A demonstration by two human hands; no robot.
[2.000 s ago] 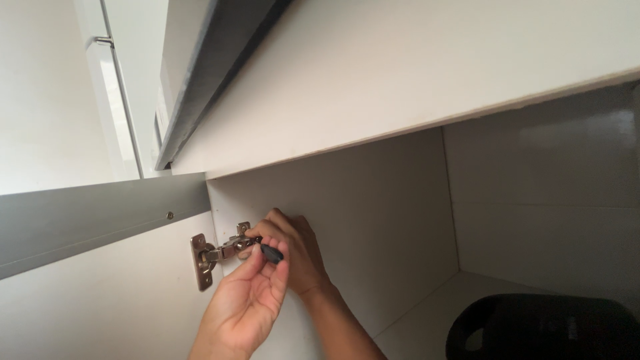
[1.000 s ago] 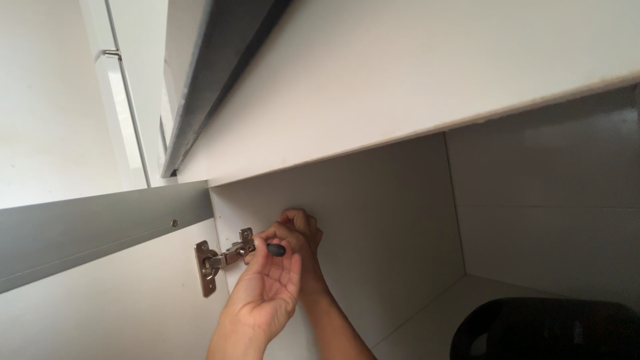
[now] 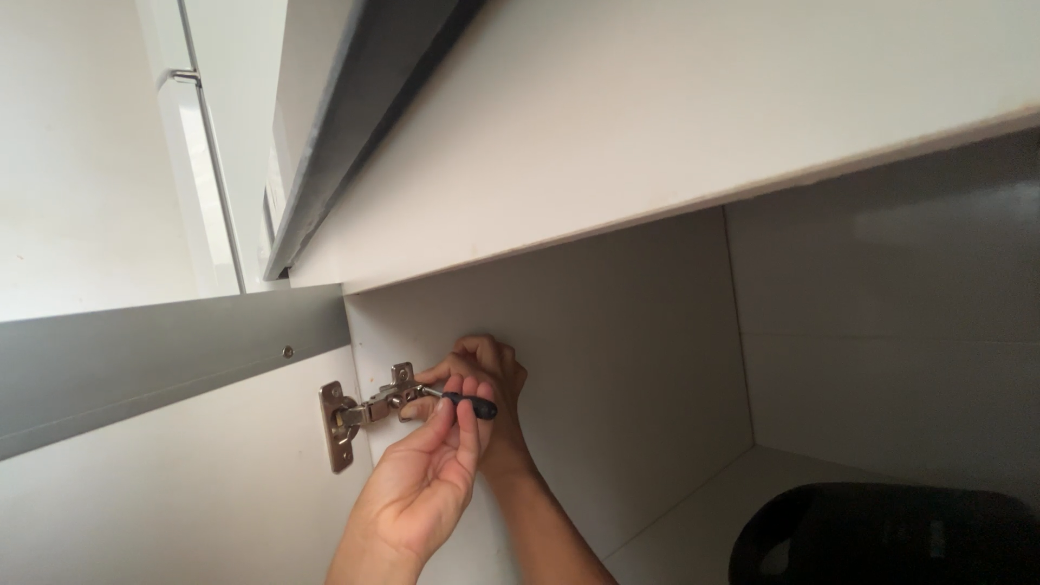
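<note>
A concealed cabinet hinge (image 3: 382,406) of shiny metal joins the white door panel (image 3: 203,487) to the inner side wall of a cabinet. My left hand (image 3: 422,479), palm toward me, holds a small screwdriver (image 3: 471,405) by its black handle, between thumb and fingers. Its thin metal shaft points left at the hinge arm's inner end; the exact tip contact cannot be made out. Behind it, my right hand (image 3: 487,382) has its index finger and thumb around that end of the hinge, close to the mounting plate (image 3: 402,374). The other right fingers are curled near the wall.
A white panel (image 3: 650,122) with a long front edge spans the view above my hands. A grey metal strip (image 3: 162,337) runs along the door's edge. Another dark-edged panel (image 3: 349,122) slants at the upper left. A black object with a handle-like opening (image 3: 894,528) stands at the lower right.
The screwdriver handle has tilted and now lies a little farther right of the hinge, with more of the shaft showing. My right hand stays at the hinge.
</note>
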